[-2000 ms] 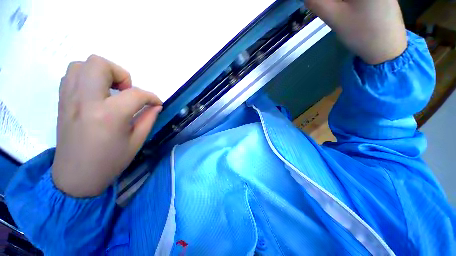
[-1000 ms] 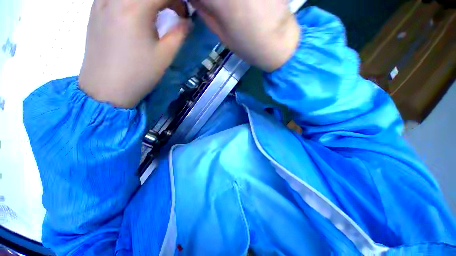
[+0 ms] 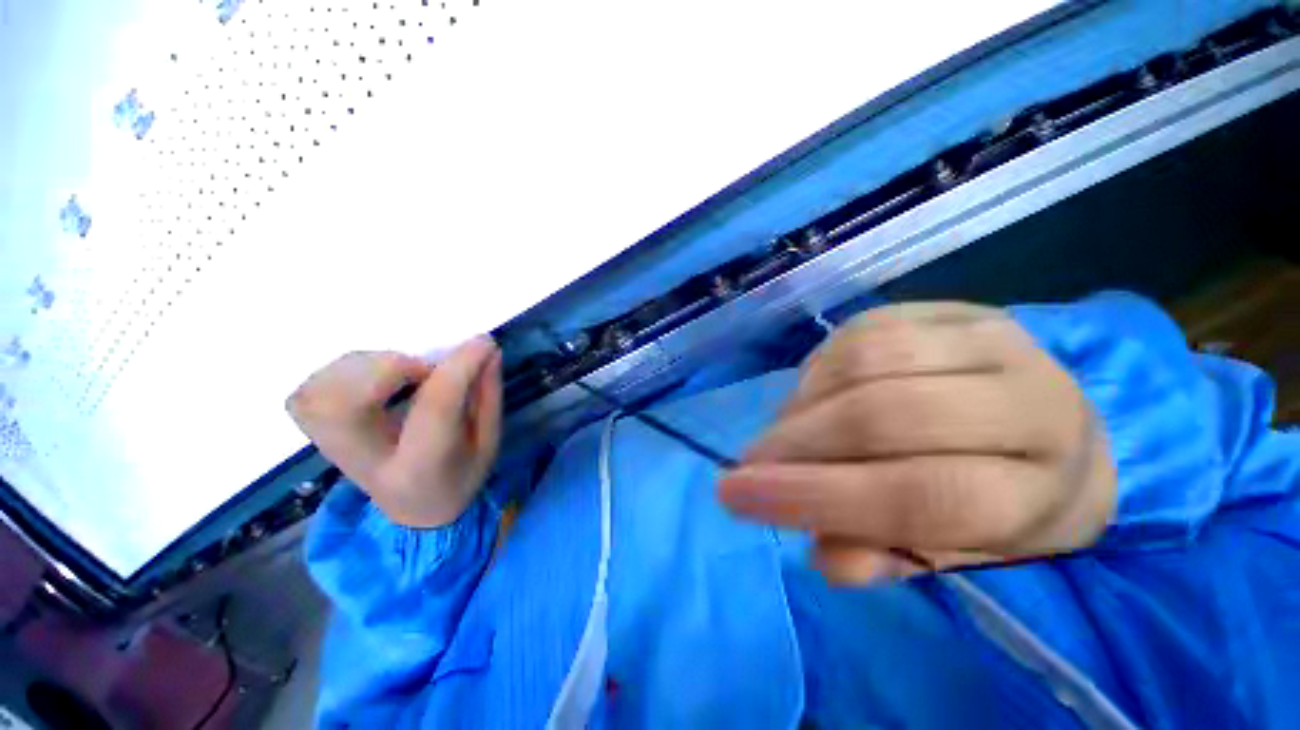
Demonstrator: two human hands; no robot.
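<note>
A large white panel with dot patterns, small grey marks and a thin black rim fills the upper left. My left hand is at the panel's near edge, fingertips pinched on the end of a thin dark strip. My right hand is in front of my body, away from the panel, slightly blurred, and pinches the same dark strip. The strip runs between the two hands, and a dark end seems to trail below my right hand.
A blue cloth edge lies under the panel. A silver conveyor rail with small dark fittings runs along its near side. A dark red surface with thin cables is at the lower left, beyond the panel's corner.
My hands were together at the top and are now apart, the left at the panel edge, the right lower and to the right. The strip now shows between them. The view has turned, showing a panel corner.
</note>
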